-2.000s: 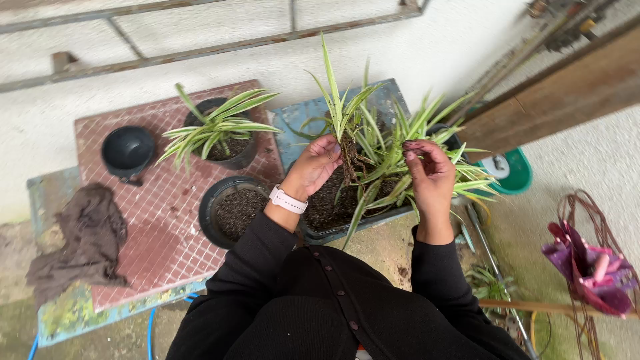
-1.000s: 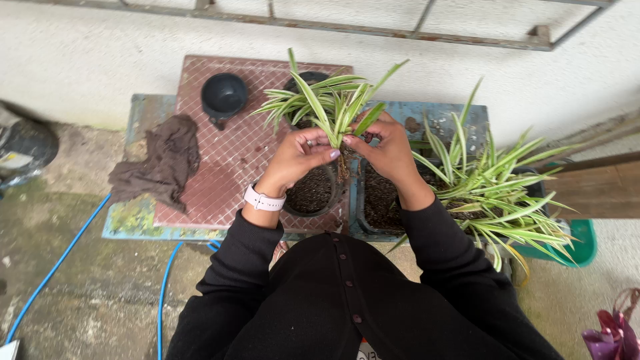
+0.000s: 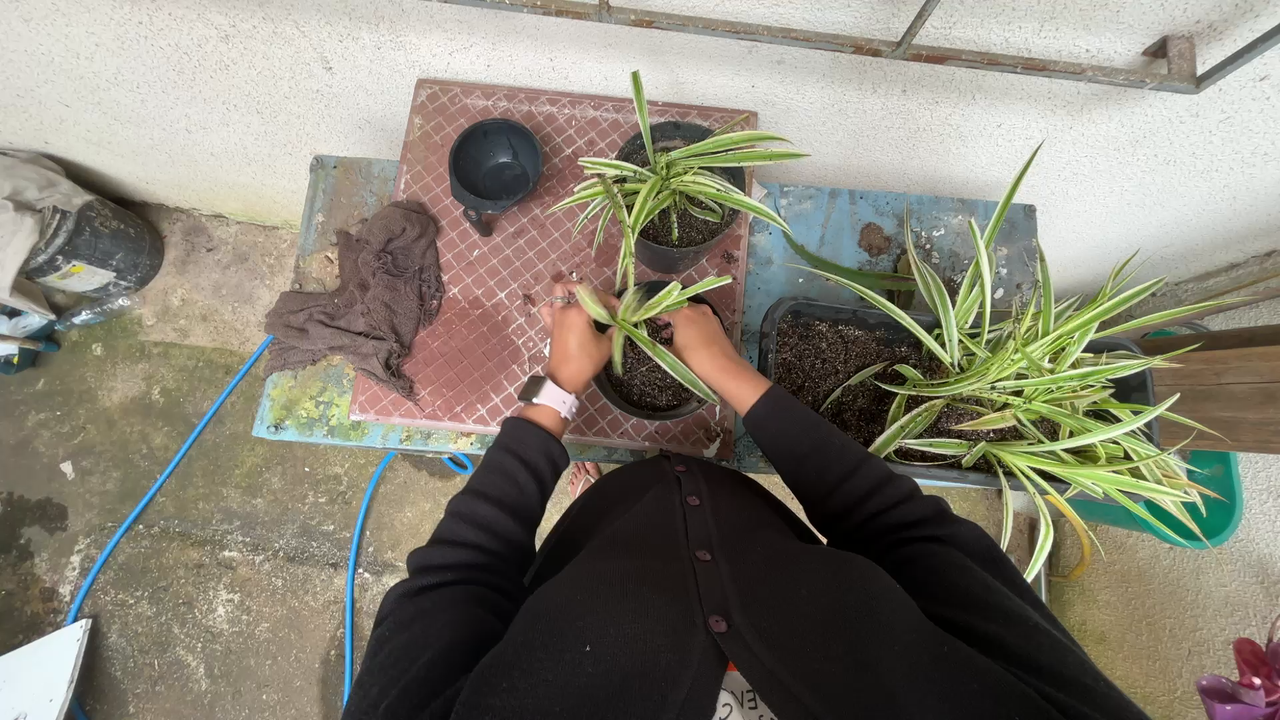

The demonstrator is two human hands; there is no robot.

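A small spider plant with striped leaves [image 3: 637, 322] stands over a round black pot of dark soil [image 3: 650, 385]. My left hand [image 3: 577, 345] is at the pot's left rim, its fingers partly behind the leaves. On the right side, my right hand [image 3: 697, 343] reaches into the pot at the plant's base; its fingertips are hidden by leaves and soil. Whether either hand grips the plant cannot be made out. Just behind is another black pot [image 3: 680, 250] with a potted spider plant [image 3: 690, 175]. A rectangular black planter [image 3: 830, 350] with bushy spider plants [image 3: 1010, 370] is at the right.
A black cup with a handle [image 3: 496, 165] and a crumpled brown cloth [image 3: 370, 290] lie on the red tiled slab [image 3: 470, 270], atop a blue weathered table [image 3: 800, 225]. A blue hose [image 3: 170, 485] crosses the floor. A green basin [image 3: 1215, 490] sits beyond the planter.
Both hands have moved down with the small spider plant, from holding it raised to the round pot. Earlier it was over the planter, its roots showing. The view has shifted.
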